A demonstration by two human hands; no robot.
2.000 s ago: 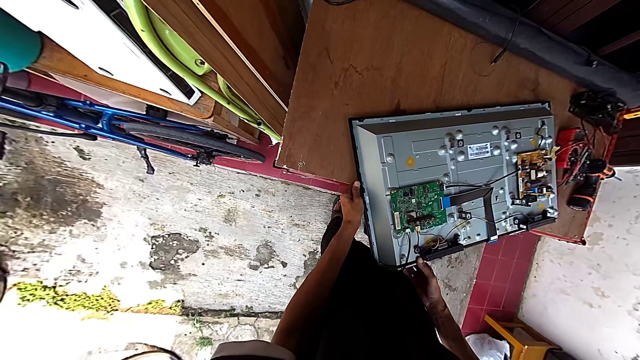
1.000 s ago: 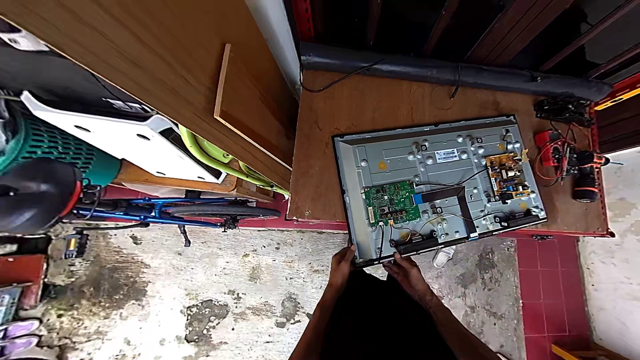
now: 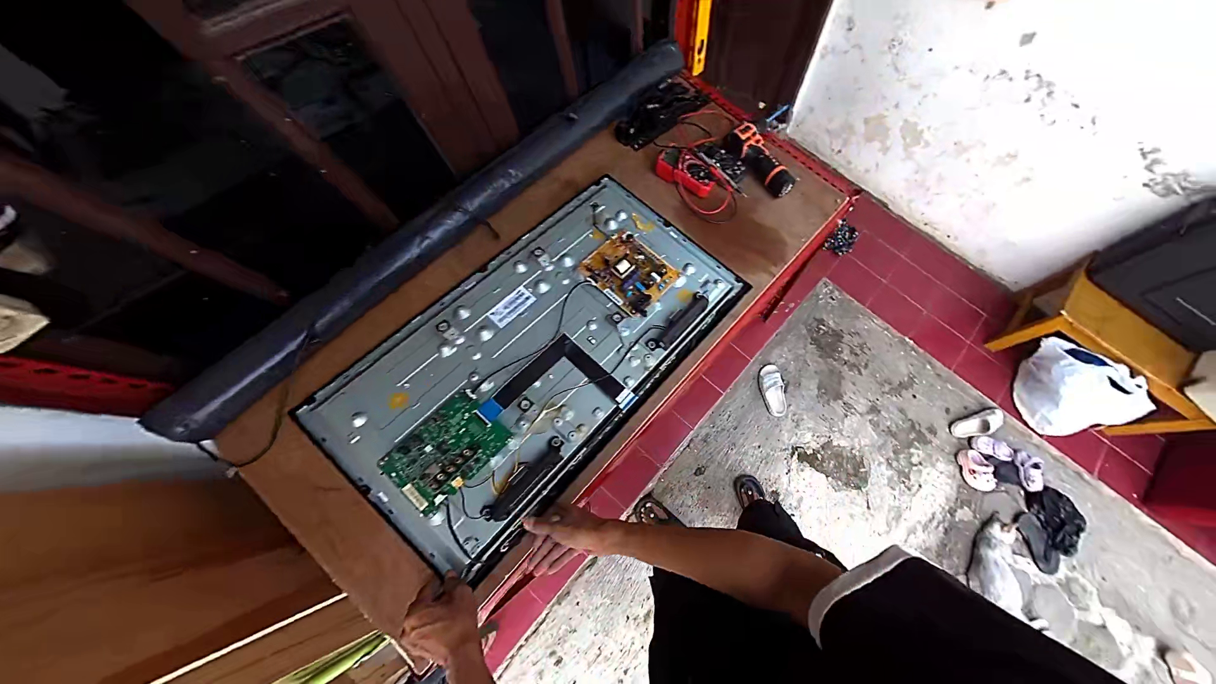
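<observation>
An opened flat-panel television chassis (image 3: 380, 380) lies back side up on a brown wooden tabletop (image 3: 332, 532). It carries a green circuit board (image 3: 446, 454), a tan power board (image 3: 629, 271), a black flat ribbon cable (image 3: 532, 375) and two black speakers, one (image 3: 524, 483) near my hands. My left hand (image 3: 442, 619) grips the chassis at its near left corner, thumb on top. My right hand (image 3: 562, 534) holds the long near edge a little to the right, with some fingers below the rim.
At the tabletop's far right lie a red multimeter (image 3: 686, 173) with leads, an orange-black power tool (image 3: 765, 166) and black cables (image 3: 660, 112). A long dark padded roll (image 3: 418, 242) lines the back edge. Sandals (image 3: 772, 389), a cat (image 3: 996, 562) and a white bag (image 3: 1081, 388) are on the floor side.
The view has swung strongly to the right. The chassis has moved further onto the tabletop; its near edge overhung the table's edge before. Both hands have stayed at its near left part.
</observation>
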